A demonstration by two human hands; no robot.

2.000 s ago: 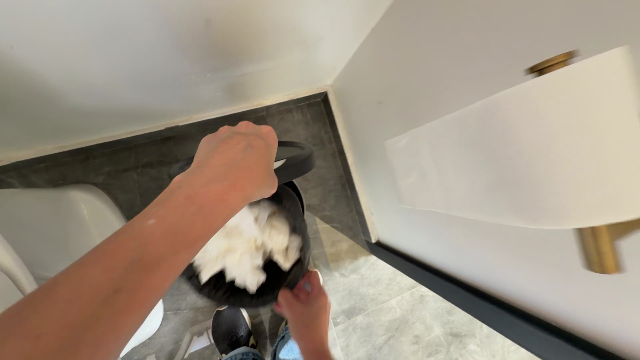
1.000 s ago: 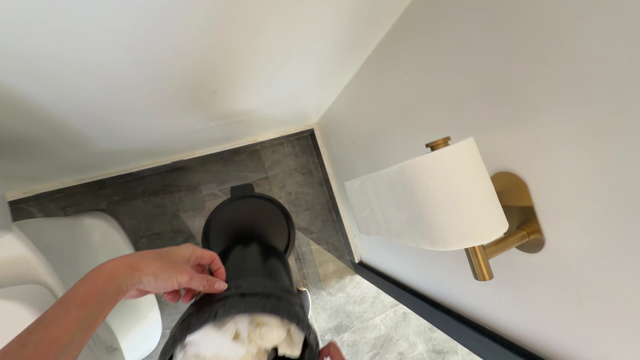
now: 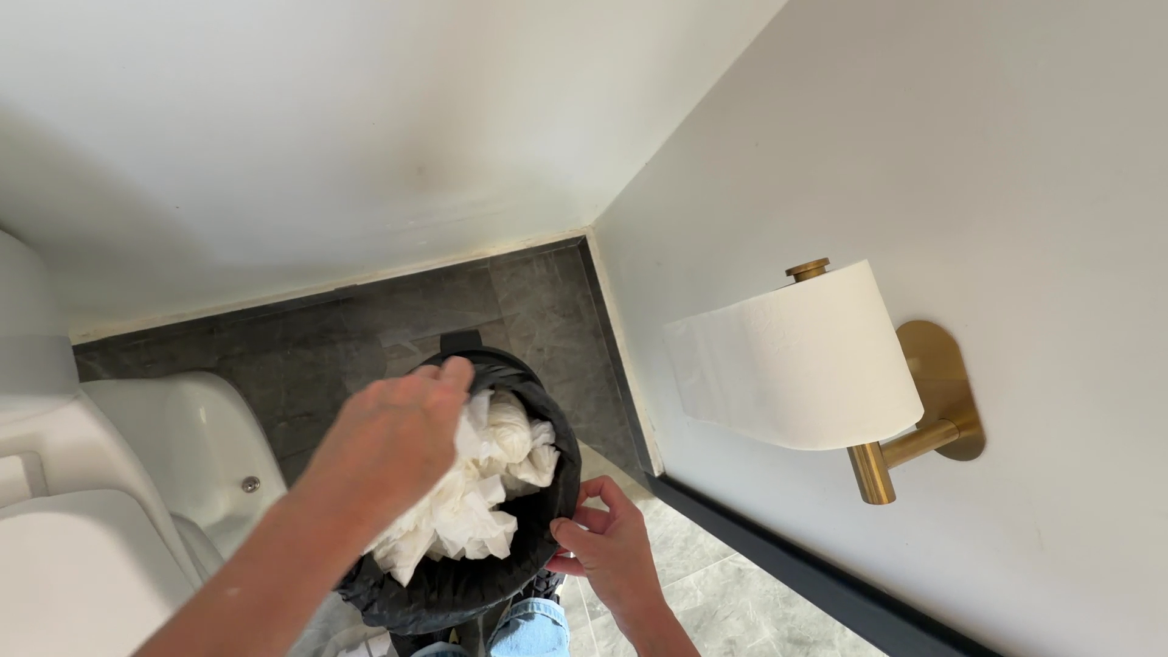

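A black plastic bin liner [image 3: 429,598] full of crumpled white tissue paper [image 3: 493,502] stands spread over a round opening low in the middle of the view. My left hand [image 3: 401,438] pinches the liner's far left edge, its fingertips at the top of the rim. On the right side, my right hand [image 3: 607,547] grips the liner's edge between thumb and fingers. Behind the liner shows the black rim of a trash bin with a tab [image 3: 461,341]; the rest of the bin is hidden beneath it.
A white toilet [image 3: 182,438] is on the left. On the right wall, a brass holder [image 3: 940,392] carries a toilet paper roll [image 3: 803,365]. Walls meet in a corner beyond the bin, above dark floor tiles [image 3: 538,301]. My shoes and jeans [image 3: 529,630] are just below the liner.
One second ago the tissue-filled liner was lower and nearer me, with the dark bin beyond it; now it lies over the bin. My left hand has moved to its far edge.
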